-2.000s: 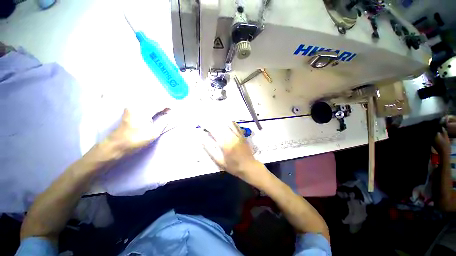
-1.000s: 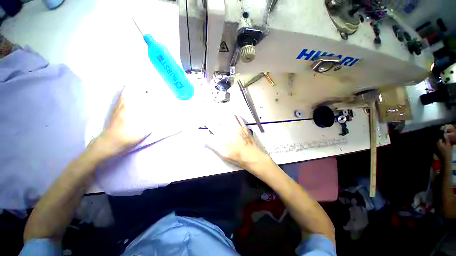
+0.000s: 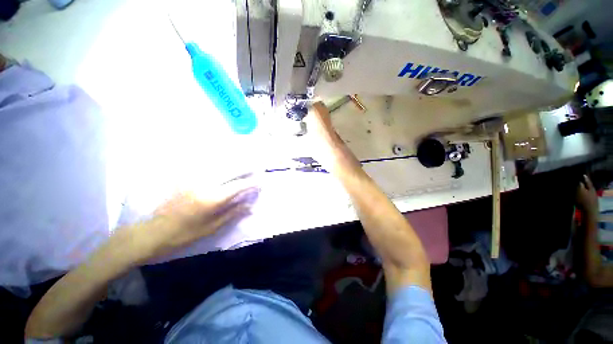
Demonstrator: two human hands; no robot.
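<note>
Pale lilac fabric [image 3: 232, 236] lies at the table's front edge, washed out by the lamp. My left hand [image 3: 212, 213] is low over it, fingers pointing right; whether it grips the fabric is not clear. My right hand [image 3: 319, 131] reaches up to the presser foot and needle area [image 3: 296, 109] of the cream sewing machine [image 3: 390, 50]. Its fingers are partly lost in glare, and what they hold cannot be told. Dark snips blades [image 3: 309, 163] lie on the bed below that hand.
A blue long-spouted bottle-shaped tool [image 3: 222, 91] lies left of the needle. A larger lilac heap [image 3: 50, 161] is at left. The black bobbin winder wheel [image 3: 431, 152] and a wooden stick [image 3: 496, 201] are at right. Another person's arm [image 3: 591, 228] shows at far right.
My right hand has moved up from the front of the bed to the needle area, now covering the tweezers' place. My left hand has moved right and nearer the front edge.
</note>
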